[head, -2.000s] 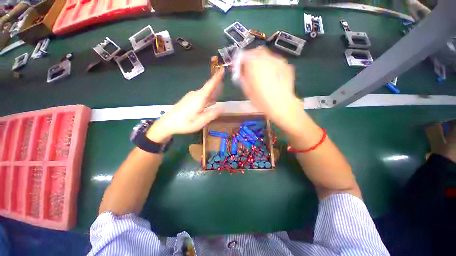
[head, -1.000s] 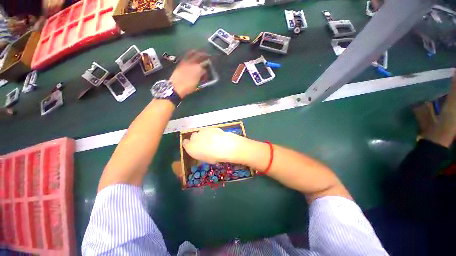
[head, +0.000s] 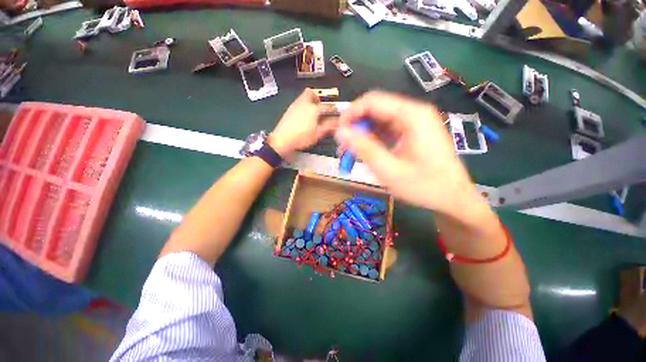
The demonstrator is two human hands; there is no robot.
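Note:
My right hand is above the carton's far edge and holds a blue cell that hangs below its fingers; another bit of blue shows between the fingers. My left hand is just left of it, over the pale rail, its fingers on a white housing that is mostly hidden by both hands. A small yellow part shows by the left fingertips. The open brown carton lies nearest me, holding several blue cells with tangled red leads.
Several white housings lie on the green belt beyond the pale rail. One housing at right has a blue cell beside it. A pink-red tray is at left. A grey metal bracket slants across the right.
My right hand has left the carton with a blue cell and is beside my left hand. My left hand has moved nearer the rail with a housing. The view has turned.

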